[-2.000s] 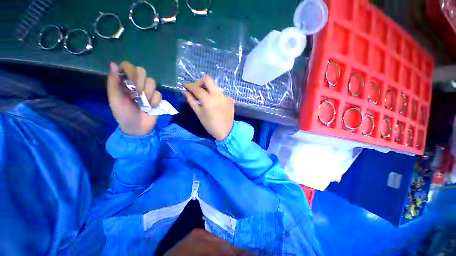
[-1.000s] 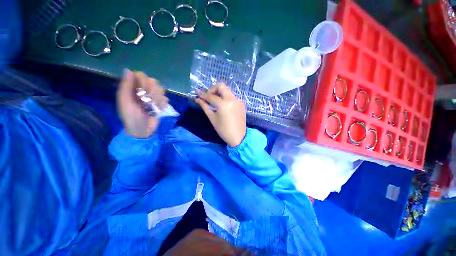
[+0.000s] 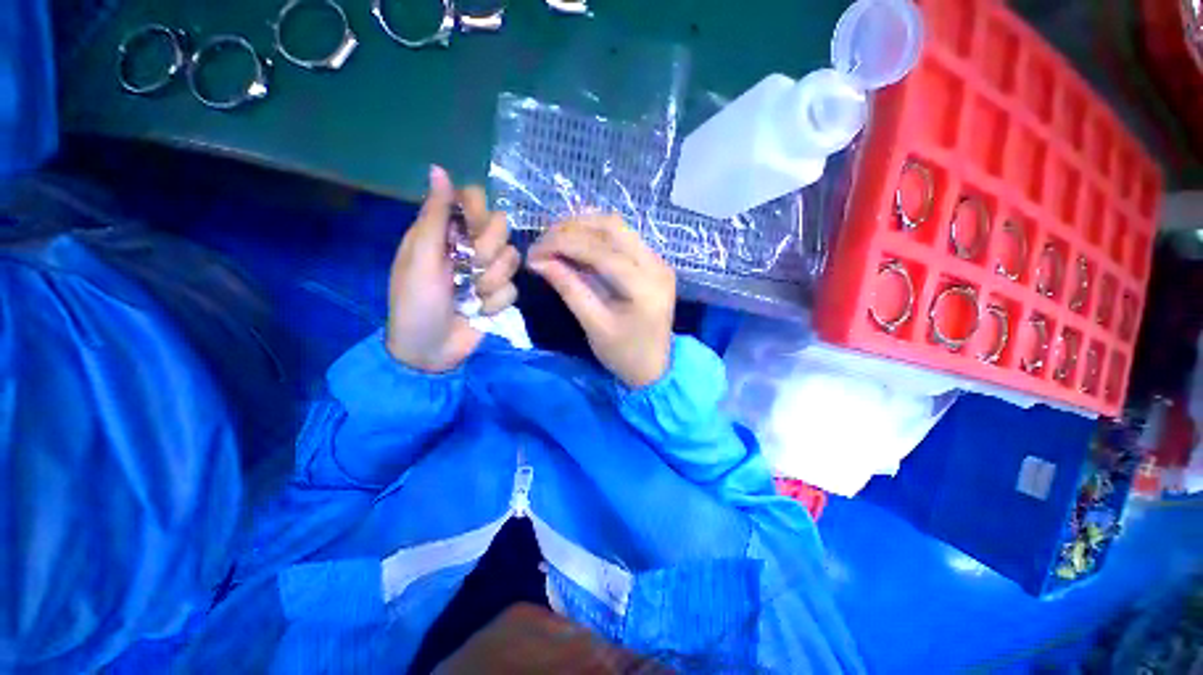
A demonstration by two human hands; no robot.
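Observation:
My left hand (image 3: pixel 442 277) is closed around a shiny silver ring (image 3: pixel 462 251), mostly hidden by the fingers, with a crumpled white wiping cloth (image 3: pixel 504 326) sticking out below them. My right hand (image 3: pixel 614 297) is just to the right, above the lap, with thumb and fingertips bent together. Whether something small is between its fingertips, I cannot tell. Several silver rings (image 3: pixel 227 71) lie in a row on the green bench. More rings (image 3: pixel 954 314) stand in pockets of the red compartment tray (image 3: pixel 834 284) at the right.
An open white solvent bottle (image 3: pixel 752 152) with its round cap (image 3: pixel 877 42) flipped back lies on a clear plastic bag (image 3: pixel 567 158) at the bench edge. A white plastic liner (image 3: pixel 838 422) hangs below the tray. A person in blue (image 3: pixel 112 448) is at the left.
My left hand has moved right with the ring and cloth, closer to my right hand. The bench view has shifted, so the row of rings sits higher, partly cut off.

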